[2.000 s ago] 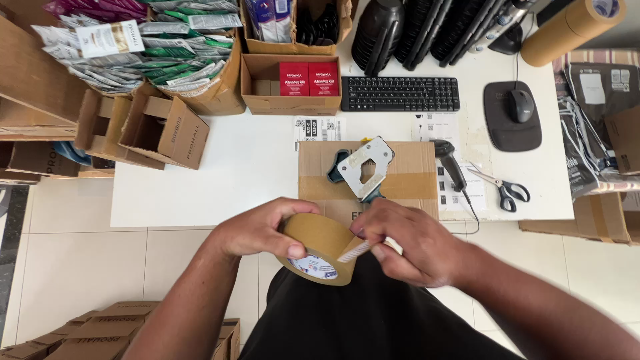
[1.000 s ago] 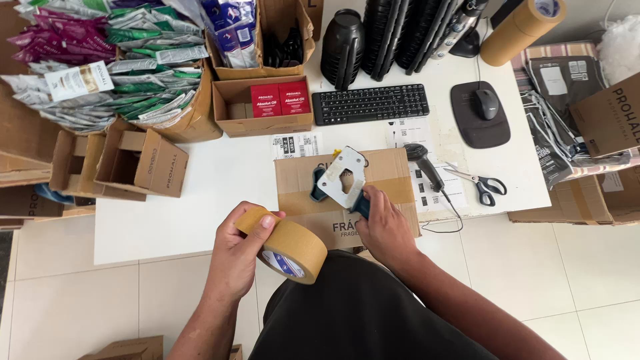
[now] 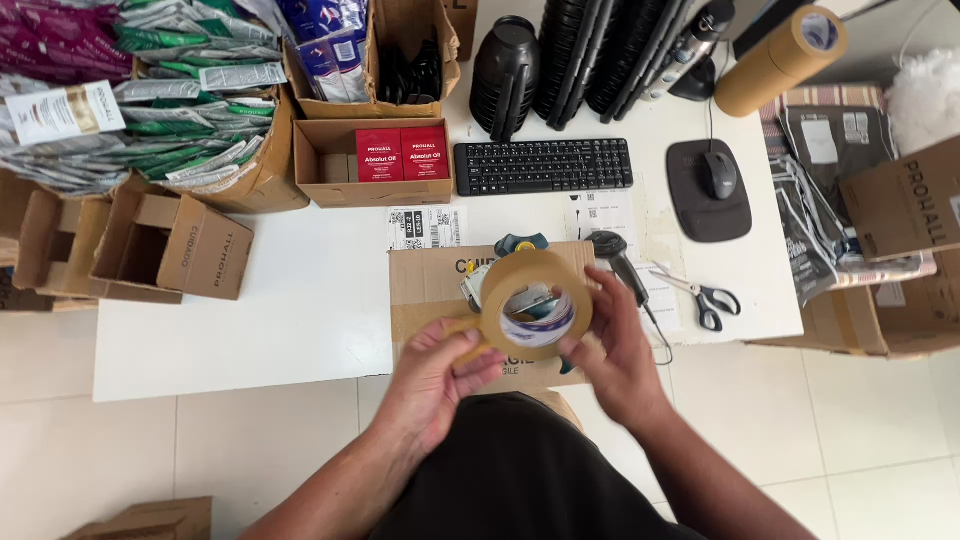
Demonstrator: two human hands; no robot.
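Observation:
Both hands hold a roll of brown packing tape [image 3: 495, 304] above a cardboard box [image 3: 420, 285] at the table's near edge. My left hand [image 3: 442, 371] pinches a loose strip of tape at the roll's left side. My right hand [image 3: 619, 349] has its fingers against the roll's right rim. Under the roll, mostly hidden by it, a metal tape dispenser [image 3: 472, 285] lies on the box. The box has a band of brown tape and printed words. Just right of the box lies a handheld barcode scanner [image 3: 626, 262] with its cable.
Black-handled scissors [image 3: 709, 300] lie right of the scanner. Behind are a black keyboard [image 3: 544, 166], a mouse [image 3: 720, 176] on its pad, and an open carton [image 3: 375, 193] with red boxes. Small open cartons [image 3: 210, 247] and bins of packets stand left, upright tape rolls [image 3: 780, 64] at back right.
The right hand has left the tape dispenser and come to the tape roll. The roll has moved right, over the dispenser, and its opening now faces up toward the camera.

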